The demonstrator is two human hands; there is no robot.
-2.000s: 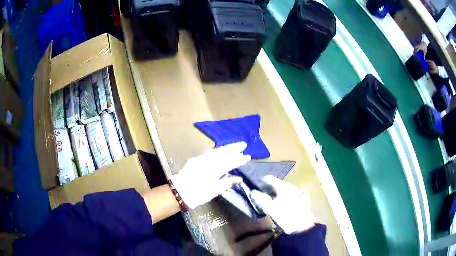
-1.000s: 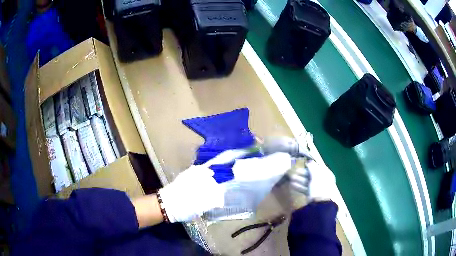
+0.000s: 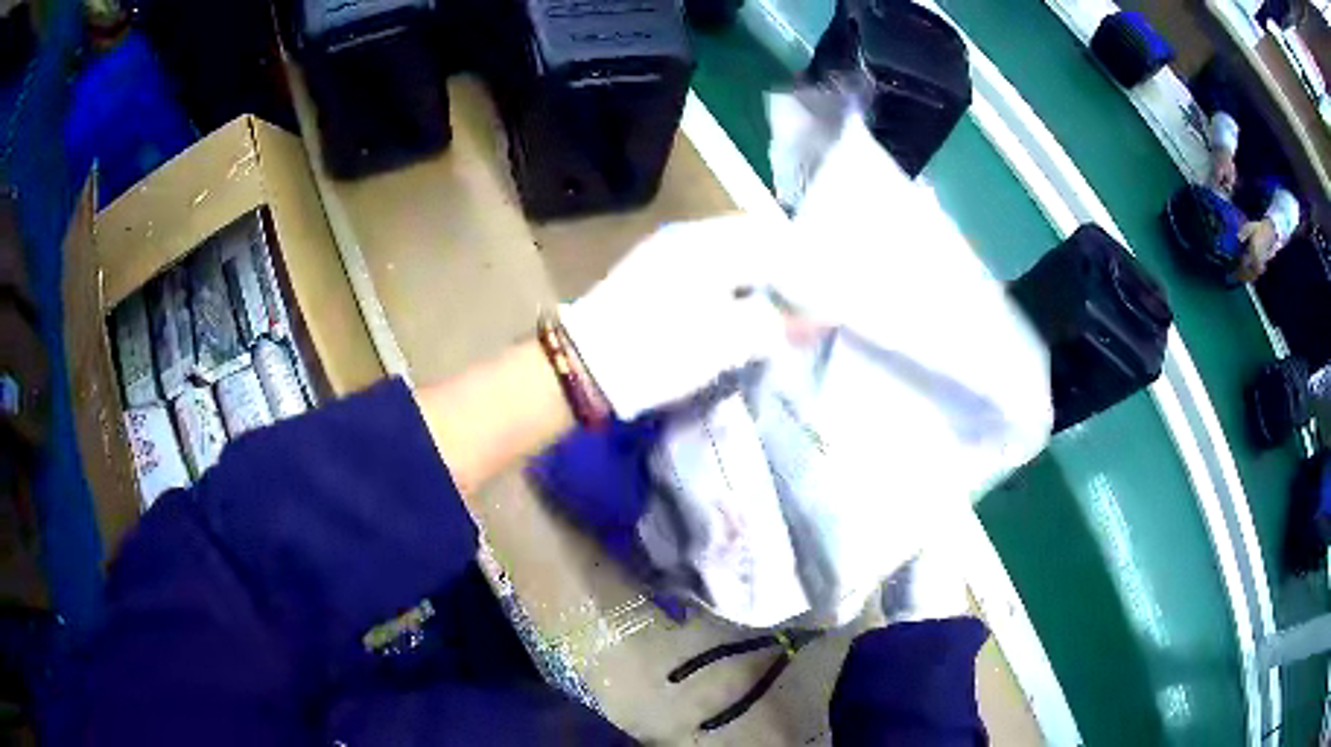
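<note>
My left hand (image 3: 679,314), in a white glove, is closed on a large crumpled sheet of whitish plastic wrapping (image 3: 927,350). The wrapping is raised over the bench and is overexposed and blurred. It hides most of my right hand; only a bit of white at the cuff (image 3: 930,584) shows above the dark sleeve. Blue speaker grilles (image 3: 596,482) lie below my left wrist, partly covered by wrapping and arm. Diagonal cutters (image 3: 737,671) lie with handles spread on the cardboard-covered bench (image 3: 438,234).
Black speaker cabinets stand at the bench's far end (image 3: 602,110) and on the green conveyor (image 3: 1095,321). An open carton (image 3: 219,168) with pale grille packs (image 3: 241,416) is at left. Across the line, a person's hands (image 3: 1255,241) touch a blue-fronted speaker (image 3: 1204,226).
The whitish wrapping is now spread out and lifted over the bench and conveyor edge. My left hand has moved up and forward. The blue grilles are now mostly covered; the cutters lie uncovered.
</note>
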